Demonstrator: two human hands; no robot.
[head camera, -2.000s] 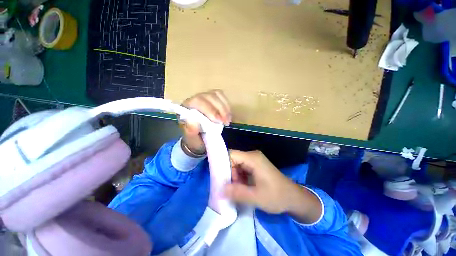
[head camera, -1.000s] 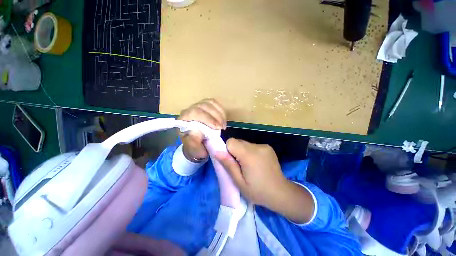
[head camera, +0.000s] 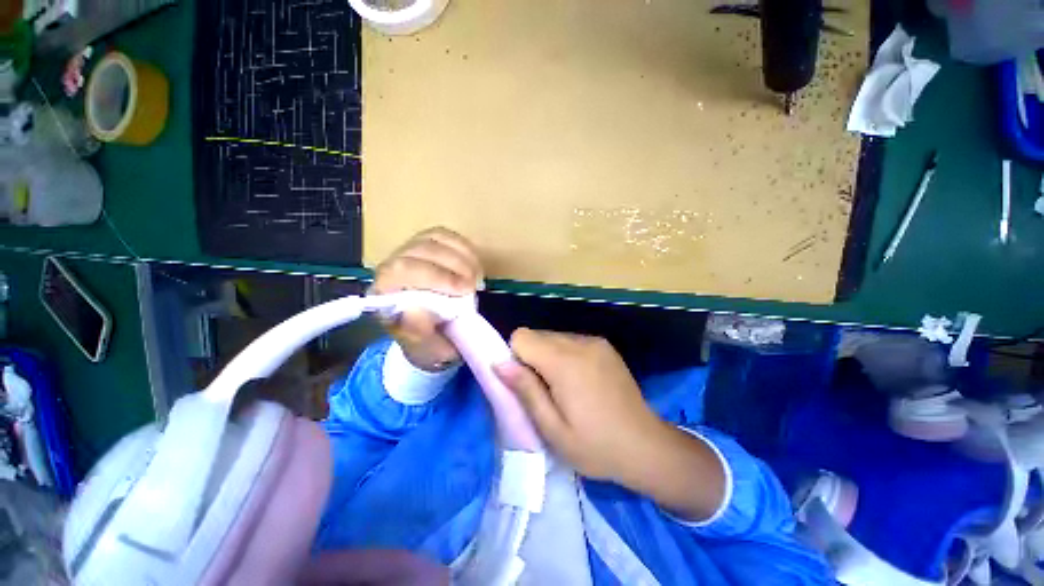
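White and pink headphones (head camera: 189, 492) are held over the lap, with the large cups at lower left. The white band arches up to my left hand (head camera: 429, 280), which grips it near the top, at the board's front edge. My right hand (head camera: 584, 401) holds the pink headband pad (head camera: 498, 372) from the right side, thumb pressed on the pad. Below it the white slider arm (head camera: 523, 481) runs down over the lap. The undersides of the fingers of both hands are hidden.
A tan board (head camera: 550, 137) bears pale crumbs (head camera: 641, 227) and a hanging black screwdriver (head camera: 790, 46). A black gridded mat (head camera: 281, 126), yellow tape roll (head camera: 128, 100) and phone (head camera: 76, 307) are at left. Crumpled tissue (head camera: 893, 86) and a slim tool (head camera: 910, 212) lie right; more headphones (head camera: 927, 412) lower right.
The cups have swung down and a little right. My right hand has moved up the pad from its lower part and its thumb now presses there. My left hand keeps its grip, slightly further left.
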